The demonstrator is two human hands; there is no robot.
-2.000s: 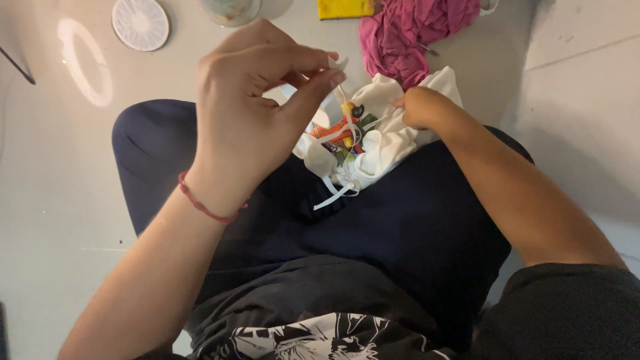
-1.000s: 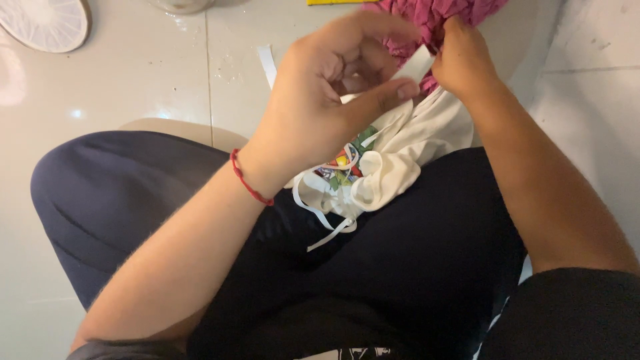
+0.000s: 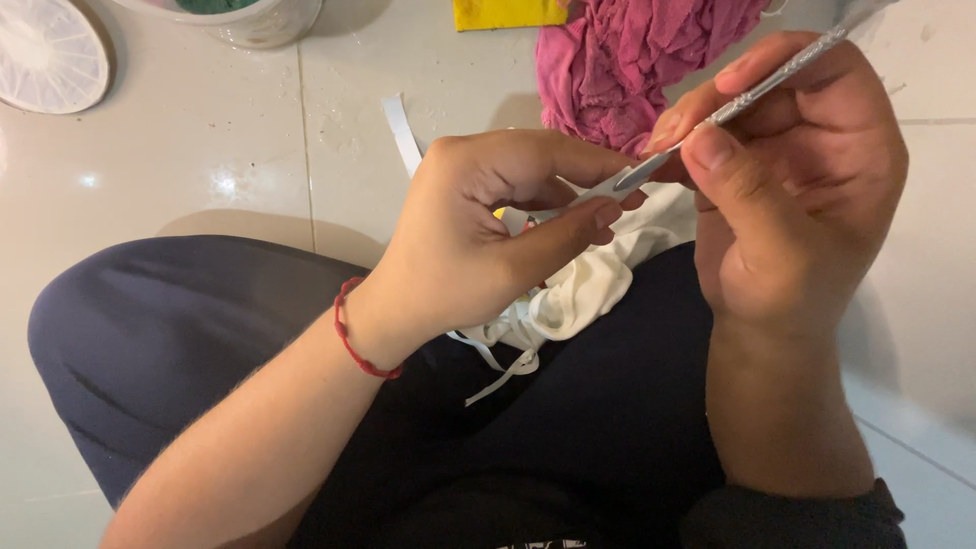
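My left hand (image 3: 488, 229) pinches a small flat white strip (image 3: 602, 191) between thumb and fingers. In my right hand (image 3: 785, 183) is a slender silver metal tool with a textured handle (image 3: 789, 72), held like a pen; its flat tip touches or overlaps the strip. Below the hands, a white cloth (image 3: 587, 297) lies bunched on my lap, with thin white ribbons (image 3: 507, 374) trailing from it. Small patches of yellow and red show at the cloth, mostly hidden by my left hand.
On the tiled floor lie a crumpled pink cloth (image 3: 633, 69), a yellow flat item (image 3: 507, 14) and a white strip (image 3: 402, 133). A clear plastic container (image 3: 267, 23) with something green inside and a round whitish lid (image 3: 49, 57) are at the upper left.
My right hand has moved from the pink cloth to my left hand and now holds the silver tool. My left hand still holds a white strip, now lower.
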